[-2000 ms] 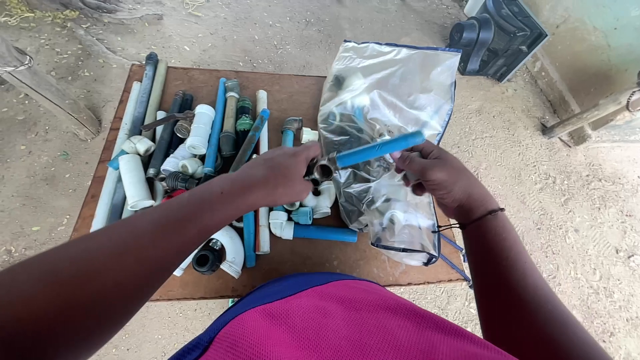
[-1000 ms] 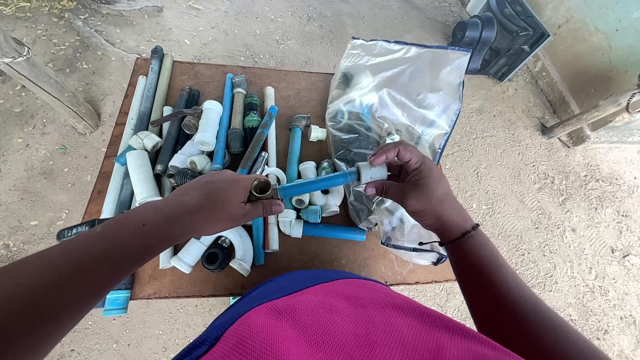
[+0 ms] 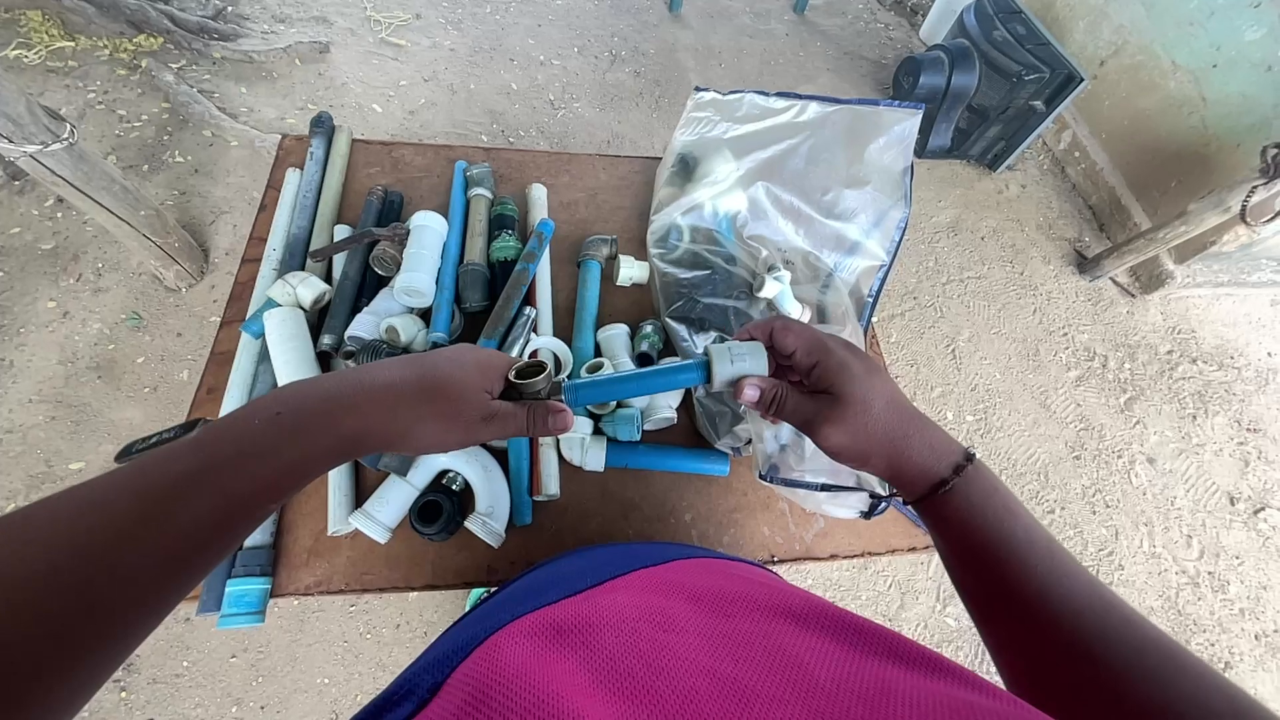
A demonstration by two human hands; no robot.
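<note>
My left hand [image 3: 450,400] grips a metal elbow fitting [image 3: 530,378] at the left end of a short blue threaded pipe [image 3: 635,384]. On the pipe's right end sits a white plastic coupling [image 3: 737,364], pinched between the thumb and fingers of my right hand [image 3: 835,400]. Beneath them, blue pipes, a white coupling [image 3: 632,270] and several elbows lie on a brown board [image 3: 680,520]. A white P-trap bend [image 3: 470,470] rests near the board's front. A clear plastic bag [image 3: 790,170] with blue edging holds fittings just beyond my right hand.
Grey, white and dark pipes [image 3: 300,200] crowd the board's left side; some overhang its front edge. A wooden post [image 3: 100,185] leans at left. Black plastic equipment [image 3: 985,85] stands by the wall at upper right, above another wooden pole [image 3: 1170,235].
Two seconds ago the blue pipe's right end was bare; now the white coupling is on it. The held pipe has come down a little from its earlier tilt.
</note>
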